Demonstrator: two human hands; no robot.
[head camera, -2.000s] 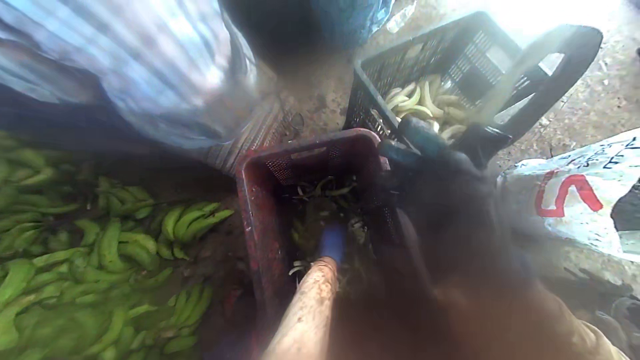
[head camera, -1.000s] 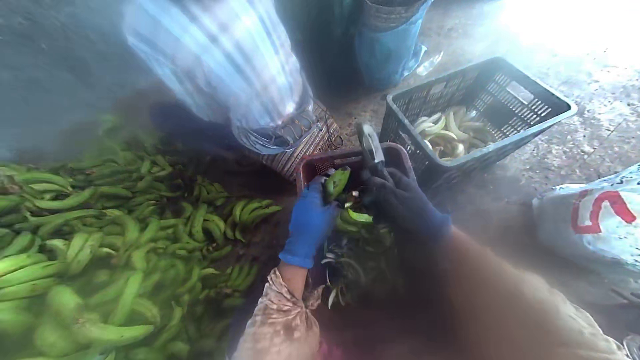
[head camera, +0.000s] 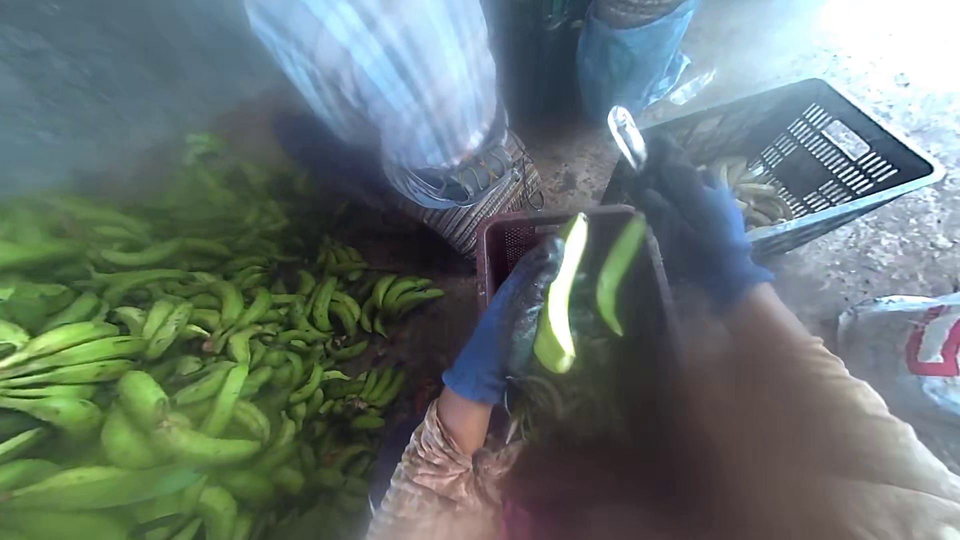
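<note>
My left hand (head camera: 517, 319), in a blue glove with a dark palm, holds a green banana or plantain (head camera: 561, 296) that shows a pale peeled strip. My right hand (head camera: 686, 202), gloved alike and blurred, grips a metal tool (head camera: 627, 137), seemingly a knife or peeler, its bright end pointing up. Between my hands a long strip of green peel (head camera: 621, 274) hangs over the dark red plastic crate (head camera: 491, 244). Loose peels (head camera: 536, 405) lie inside that crate, partly hidden in shadow.
Green bananas or plantains (head camera: 217, 375) cover the floor at left. A black plastic crate (head camera: 847, 199) at upper right holds pale peeled fruit (head camera: 746, 191). A person in plastic-like covering (head camera: 412, 82) is beyond the red crate. A white sack (head camera: 877, 330) with red marking lies at right.
The fruit in my left hand now shows a long pale strip. My right hand with the tool has moved away from it to the right, and a peel strip is now loose between them.
</note>
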